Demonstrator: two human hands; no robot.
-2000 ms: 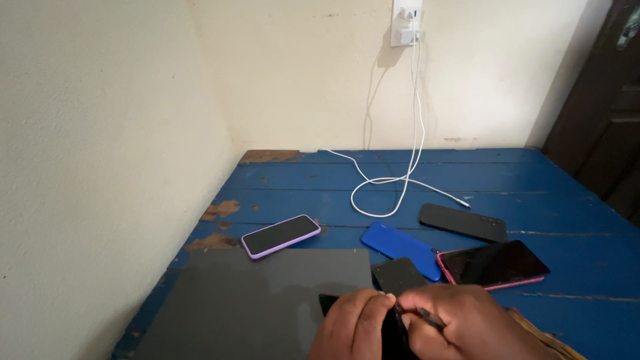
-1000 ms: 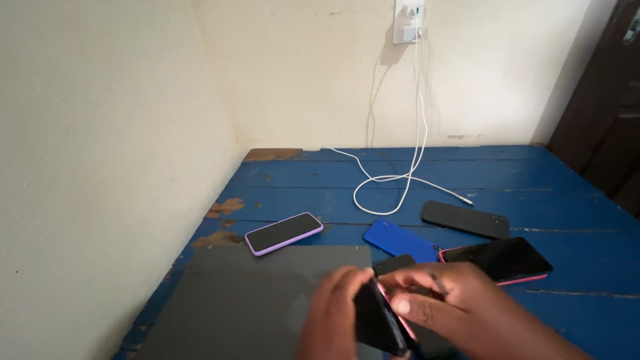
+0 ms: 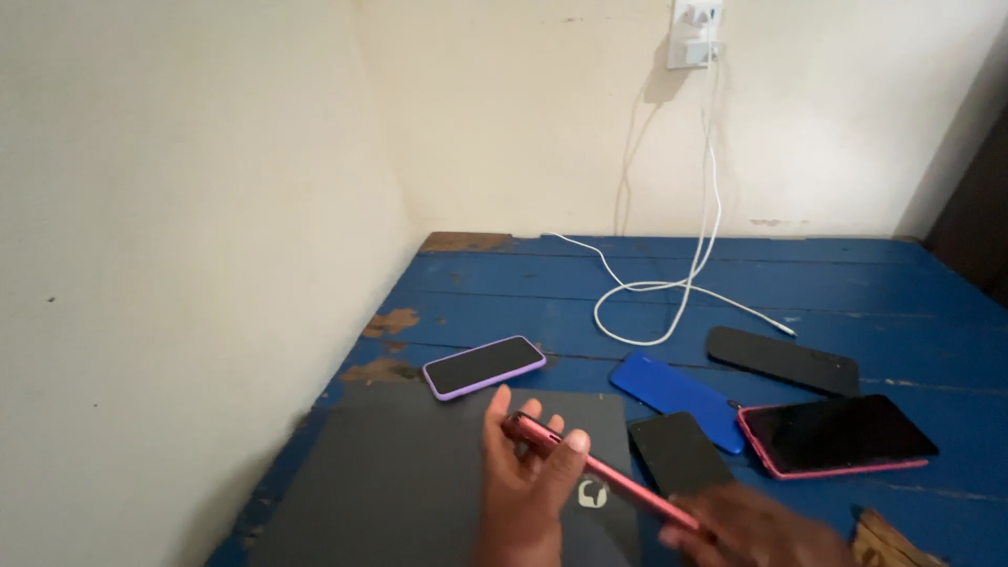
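Note:
A phone with a pink-red edge (image 3: 630, 482) is held tilted, its narrow side toward me, above a dark grey laptop lid (image 3: 378, 472). My left hand (image 3: 524, 480) grips its upper end between thumb and fingers. At its lower right end is my right hand (image 3: 756, 524), blurred, with fingers touching it; its exact hold is unclear. Just right of the held phone, a black phone (image 3: 681, 453) lies partly behind my right hand. Beyond it are a blue phone (image 3: 677, 402) and a dark phone in a pink case (image 3: 843, 437). A purple-edged phone (image 3: 484, 367) lies past the laptop.
On the blue wooden table (image 3: 512, 291), another black phone (image 3: 780, 360) lies at the right. A white cable (image 3: 713, 197) runs from a wall outlet (image 3: 694, 35) and loops on the table. A brown crumpled item (image 3: 890, 539) is at the lower right. Walls border the left and back.
The held phone has turned so its pink-red edge shows, with my left hand now opened out around its upper end. My right hand has moved down toward its lower end.

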